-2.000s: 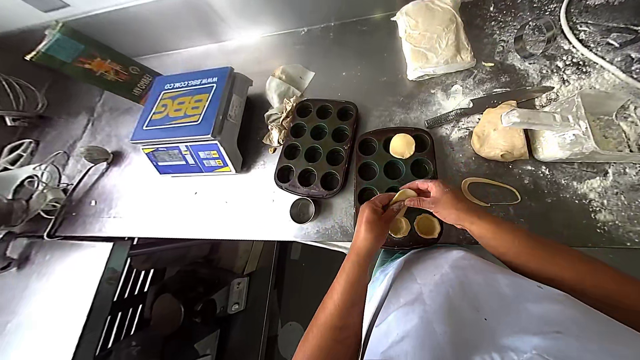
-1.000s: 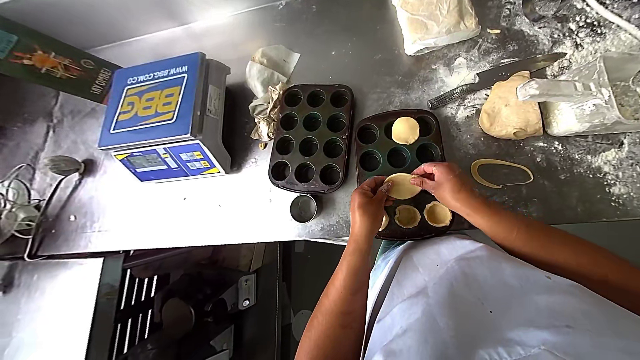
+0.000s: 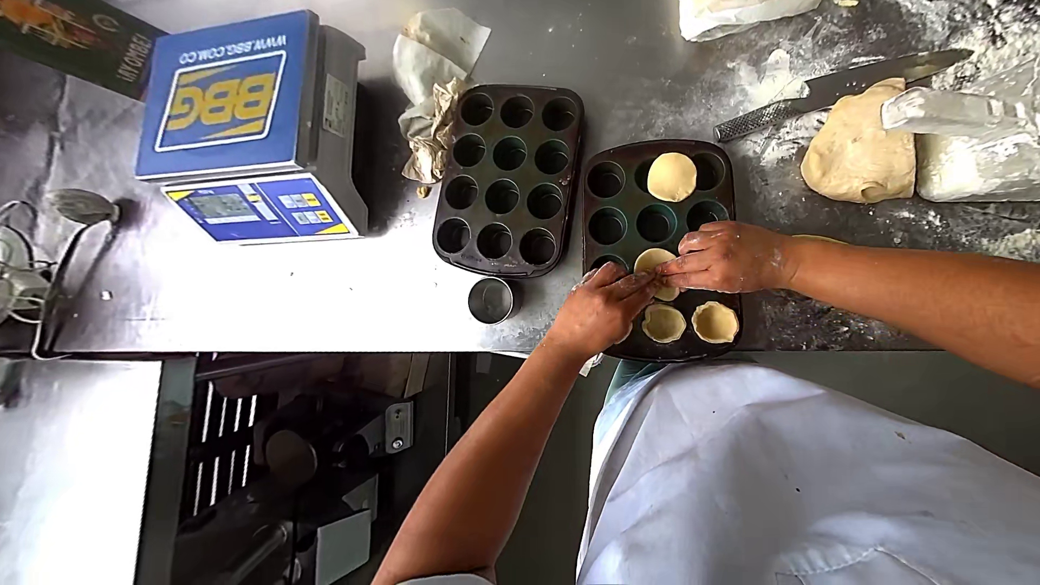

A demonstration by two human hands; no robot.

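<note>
Over a dark muffin tin, my left hand and my right hand meet with their fingertips on a thin dough disc. The disc lies over a cup of the third row, partly covered by my fingers. In the row nearest me, two cups hold dough shells, one with a ragged rim and another at the corner; my left hand hides the rest of that row. A round dough disc rests on the tin's far end.
To the left stand a second muffin tin, a round metal cutter, crumpled paper and a blue-topped digital scale. To the right are a knife, a dough lump and a clear plastic scoop amid scattered flour.
A second ago my hands held the dough disc stretched flat between them; now their fingertips are close together, and the disc is bent over the cup.
</note>
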